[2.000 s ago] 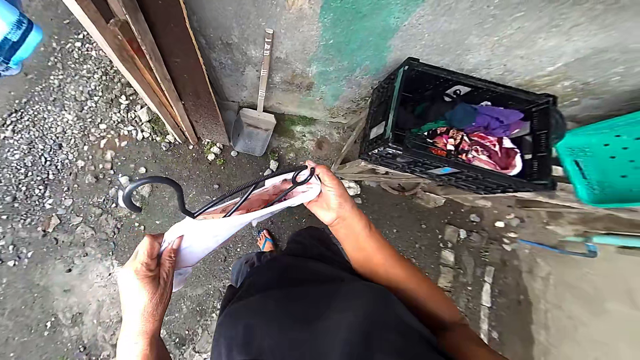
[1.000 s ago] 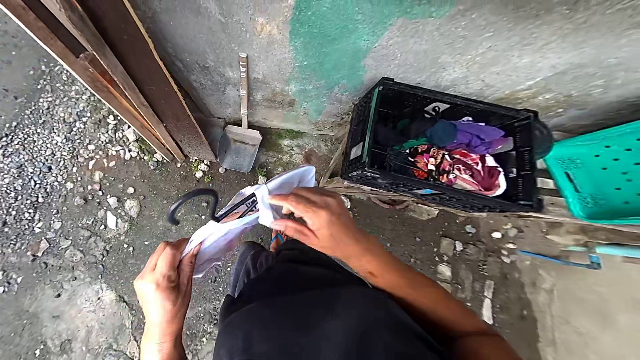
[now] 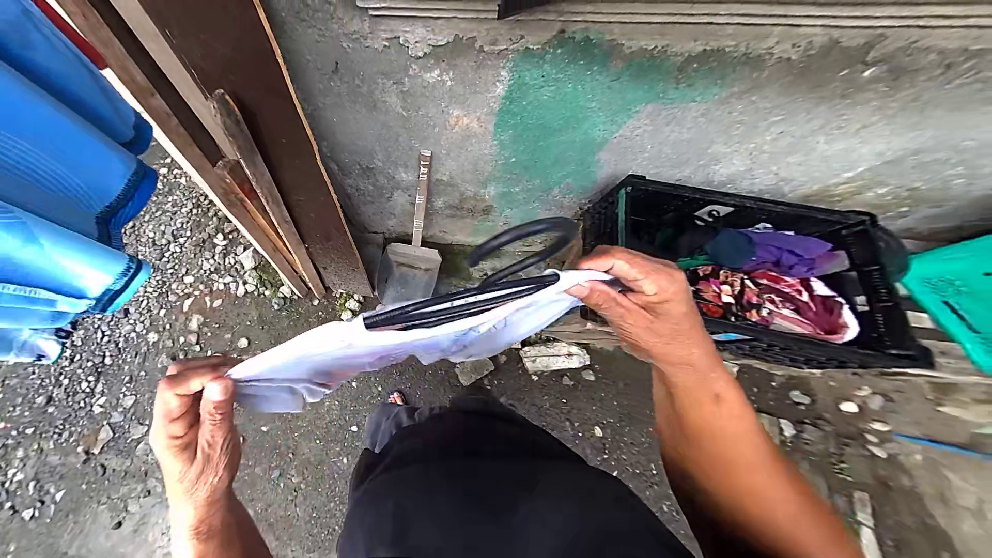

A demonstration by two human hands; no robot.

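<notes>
A white garment is stretched between both hands in front of my body, tilted up to the right. My left hand pinches its lower left end. At the upper right end, my right hand grips the cloth between thumb and fingers. A black clothes hanger lies inside the garment's opening, its hook curving up above the cloth. How far the hanger reaches inside is hidden by the fabric.
A black plastic crate of clothes stands by the concrete wall, with a green plastic basket at its right. A dustpan and wooden boards lean at the wall. Blue cloths hang at left.
My hands have moved apart and the garment between them is drawn out longer. The hanger's hook, at the left end before, now stands toward my right hand. The view has shifted left, showing more blue cloth.
</notes>
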